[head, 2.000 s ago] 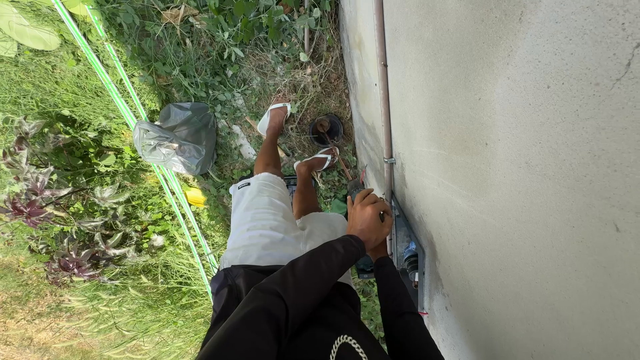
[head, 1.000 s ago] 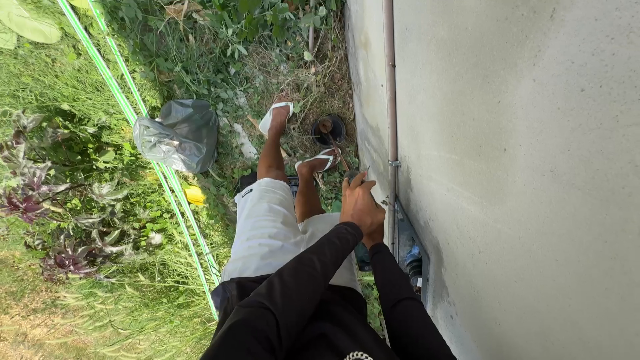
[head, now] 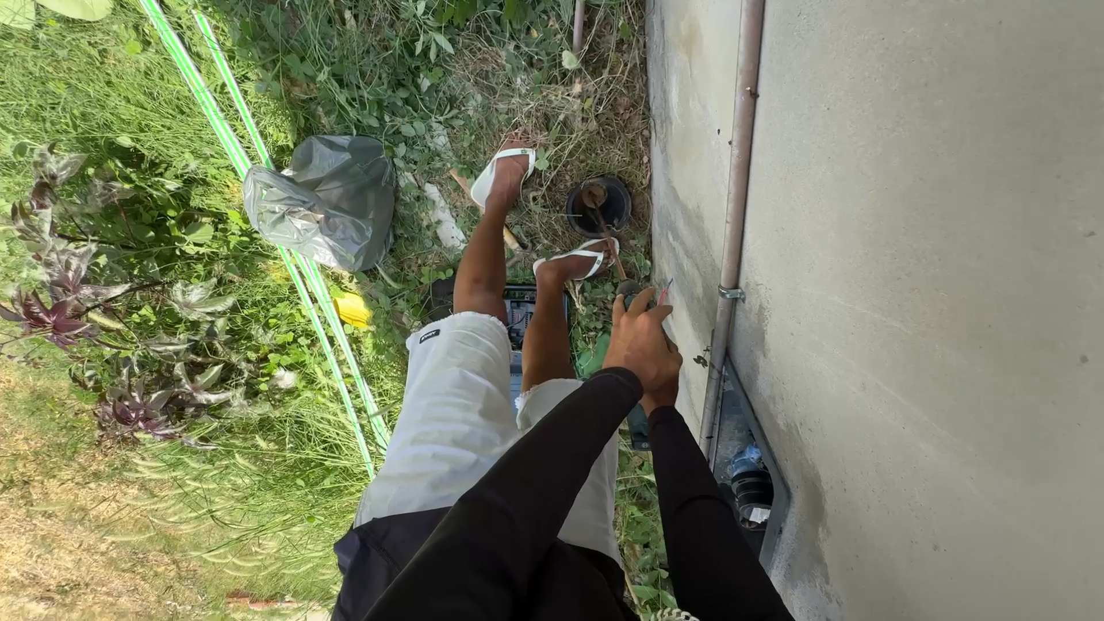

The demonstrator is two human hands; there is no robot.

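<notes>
My left hand (head: 642,345), at the end of a black sleeve, is closed around a small dark object (head: 632,291) beside the wall; what it is cannot be told. A thin red piece (head: 662,297) shows by the fingertips. My right hand (head: 662,395) lies behind and below the left, mostly hidden, so its grip cannot be seen. A thin brown rod (head: 611,248) runs between the black pot (head: 615,226) and the dark object; whether it is joined to either is unclear. A pinkish-brown pipe (head: 740,164) with a metal clamp (head: 731,293) runs along the wall.
A concrete wall (head: 931,259) borders the right side. A grey plastic bag (head: 345,198) lies among weeds by green-white lines (head: 198,86). An open case (head: 522,302) with small parts lies beneath my legs. At the wall's base a grey-rimmed bin (head: 772,483) holds black and blue items.
My hands stay together beside the pipe; their fingers have shifted slightly around the dark object. The bag and pot have not moved.
</notes>
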